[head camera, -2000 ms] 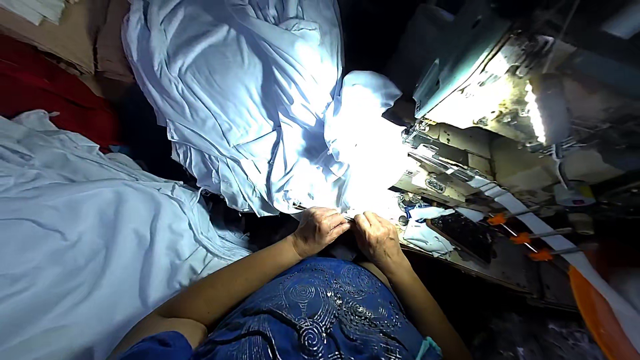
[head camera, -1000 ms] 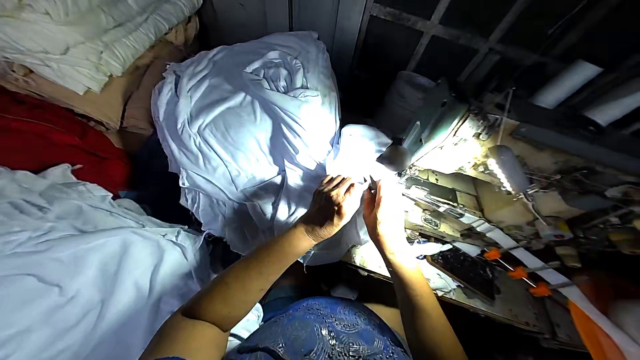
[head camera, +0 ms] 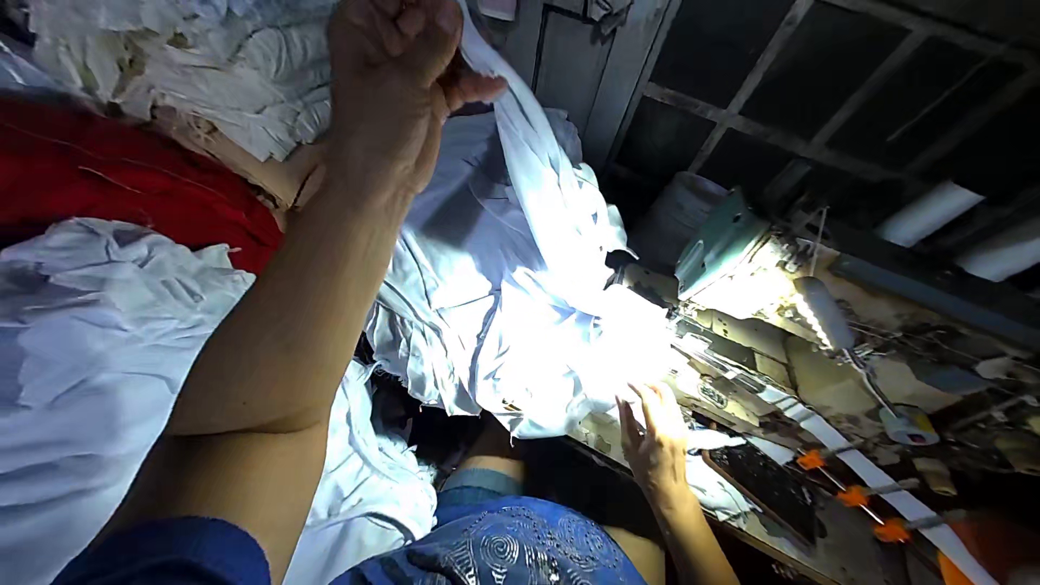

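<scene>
My left hand is raised at the top, its fingers closed on an edge of white fabric that stretches down toward an industrial sewing machine. Beside the machine's needle area, my right hand lies low on the fabric with its fingers spread; strong glare hides what its fingertips touch. The rest of the white fabric hangs bunched between my hands and over the table edge. A white strip runs through a guide with orange clips at the lower right.
White cloth is heaped at the left, beside red cloth and more off-white cloth. A lit lamp stands by the machine. A dark flat object lies on the table. White rolls are at the upper right.
My left hand has moved up and away from my right hand, pulling fabric up with it. My right hand, close to the left before, is now apart with its fingers spread.
</scene>
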